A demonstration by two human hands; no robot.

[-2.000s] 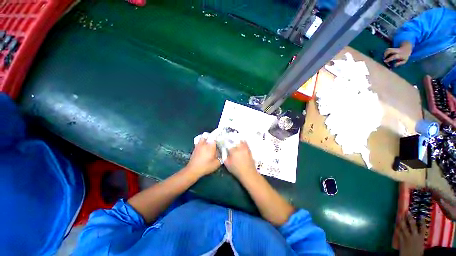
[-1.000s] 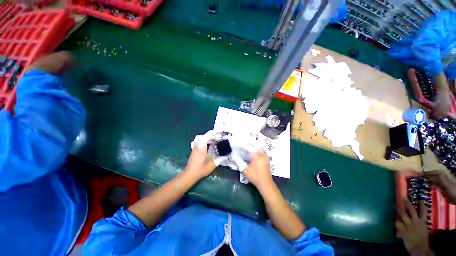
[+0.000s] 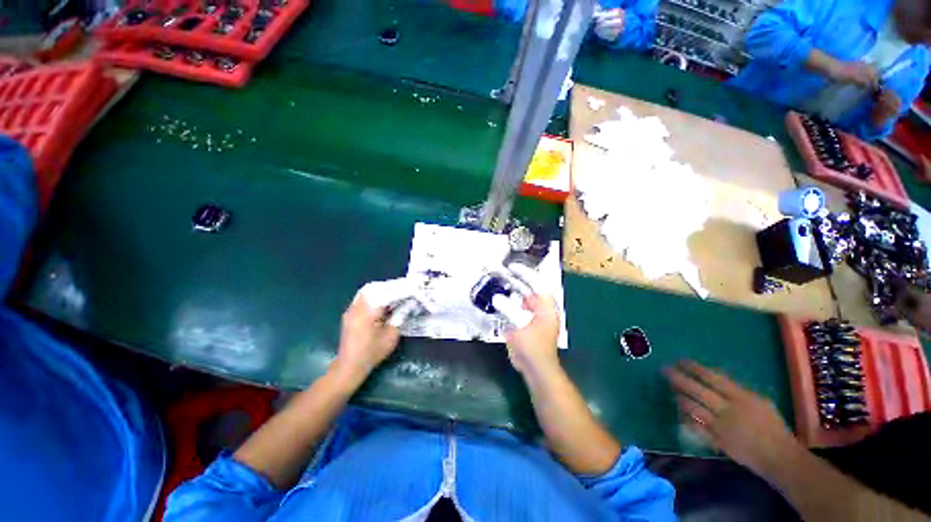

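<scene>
A dark watch head [image 3: 490,293] with a shiny rim is in my right hand [image 3: 535,324], over the white paper sheet [image 3: 449,248]. White coverings or cloth show at the fingertips of both hands; I cannot tell which. My left hand [image 3: 370,328] is at the sheet's left side, closed around a white cloth [image 3: 393,294]. A second watch head [image 3: 635,343] lies on the green bench to the right, and a third [image 3: 210,217] lies to the left.
The grey post [image 3: 530,107] rises behind the sheet, beside a small orange-rimmed box [image 3: 549,166]. White pieces [image 3: 643,194] are heaped on a brown board [image 3: 730,153]. A black box [image 3: 791,250] and a red tray [image 3: 898,372] are at right. Another person's hand [image 3: 730,408] is over the bench.
My hands have moved apart; the watch head is now at my right hand. The left neighbour's arm has withdrawn. A hand at right has moved from the red tray toward the bench watch head.
</scene>
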